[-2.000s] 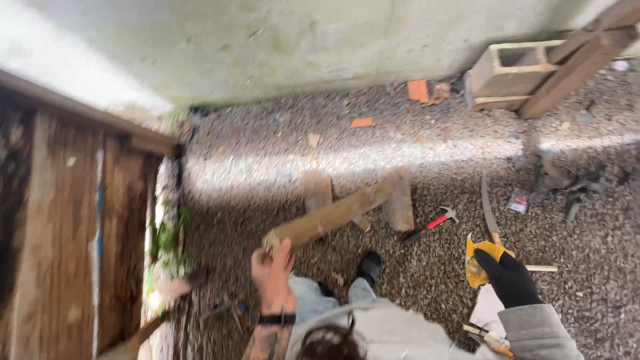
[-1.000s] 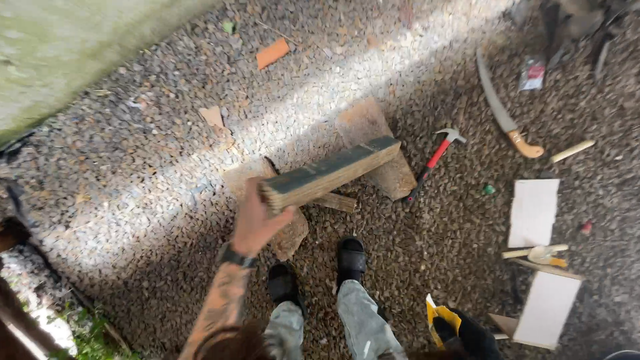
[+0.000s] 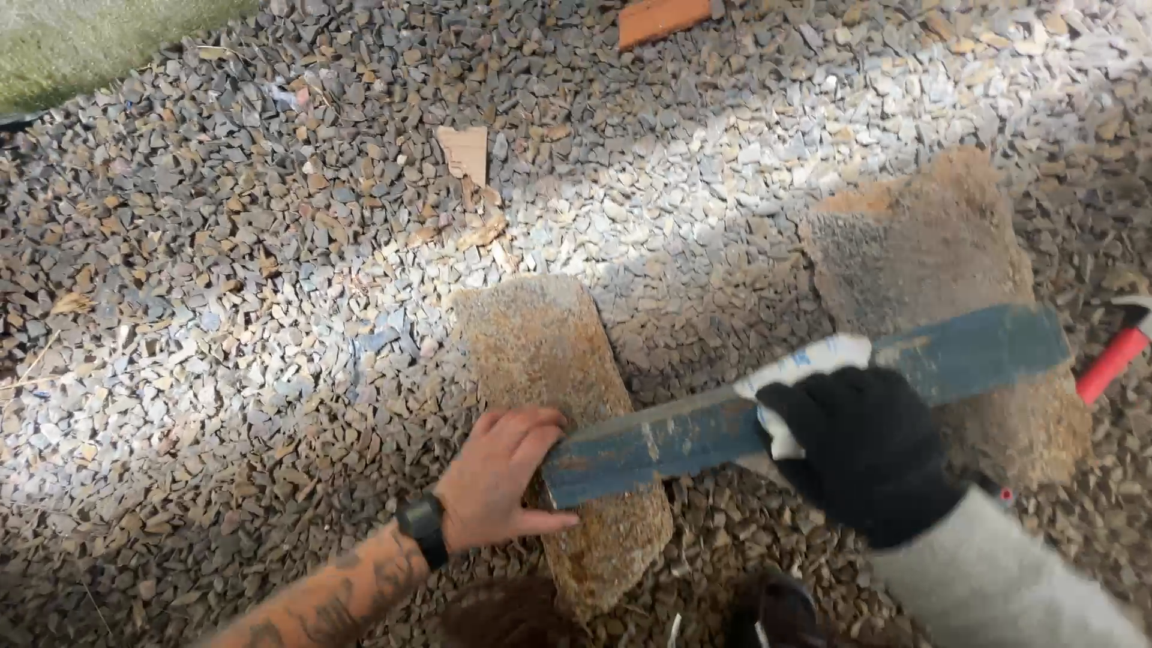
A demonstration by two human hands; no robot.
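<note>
A wooden plank with worn dark blue-green paint [image 3: 693, 434] lies across two rough stone blocks, the left one [image 3: 549, 351] and the right one [image 3: 918, 252]. My bare left hand [image 3: 504, 477], with a watch at the wrist, grips the plank's left end, thumb and fingers on either side. My right hand [image 3: 855, 450], in a black glove, presses a crumpled white sheet [image 3: 810, 360] onto the plank's upper face near its middle. Blue marks show on the sheet. The palm side of the glove is hidden.
Gravel [image 3: 270, 225] covers the ground. A claw hammer with a red handle [image 3: 1111, 364] lies at the right edge. An orange brick piece [image 3: 664, 20] is at the top, and a cardboard scrap [image 3: 466, 153] left of centre. A mossy wall [image 3: 108, 45] stands at the upper left.
The plank, raised at its left end before, now lies across both blocks. My right hand has moved from the lower right onto the plank with the sheet. The view is now closer.
</note>
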